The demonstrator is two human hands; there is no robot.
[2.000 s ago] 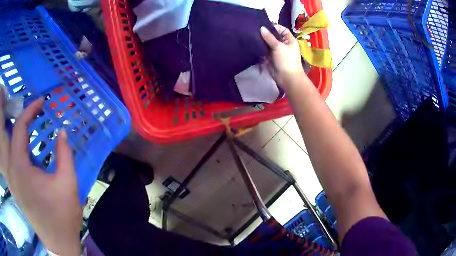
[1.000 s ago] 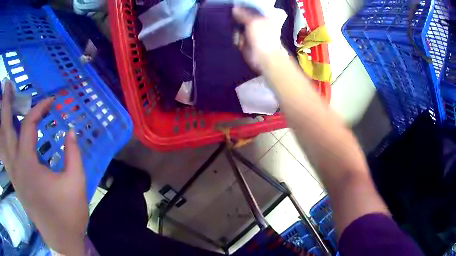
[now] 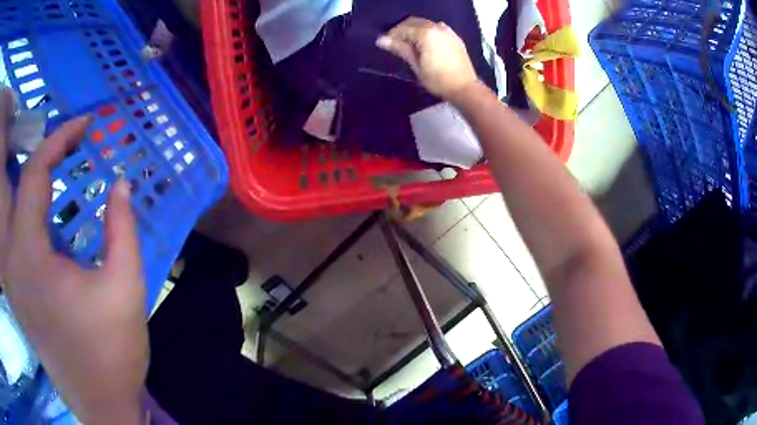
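The red plastic basket (image 3: 278,199) holds deep purple cut panels (image 3: 369,116) with white areas. My right hand (image 3: 436,58) is over the panels, its bent fingertips at the purple cloth; whether they pinch it is hidden. A white piece (image 3: 444,135) lies below that hand, near the basket's front rim. My left hand (image 3: 75,274) is at the left edge, partly cut off, with fingers apart and nothing seen in it. It is over the blue plastic crate (image 3: 178,149).
The red basket is above a dark metal stand (image 3: 411,290). A yellow cloth tie (image 3: 552,70) hangs on its right rim. Blue crates (image 3: 656,91) stand at the right, with dark cloth (image 3: 689,274) below. More blue baskets (image 3: 535,344) show beyond the stand's legs.
My right hand has left the panel's upper right edge and moved left across the purple cloth, which now lies differently. The view has shifted slightly. My left hand stays spread over the blue crate.
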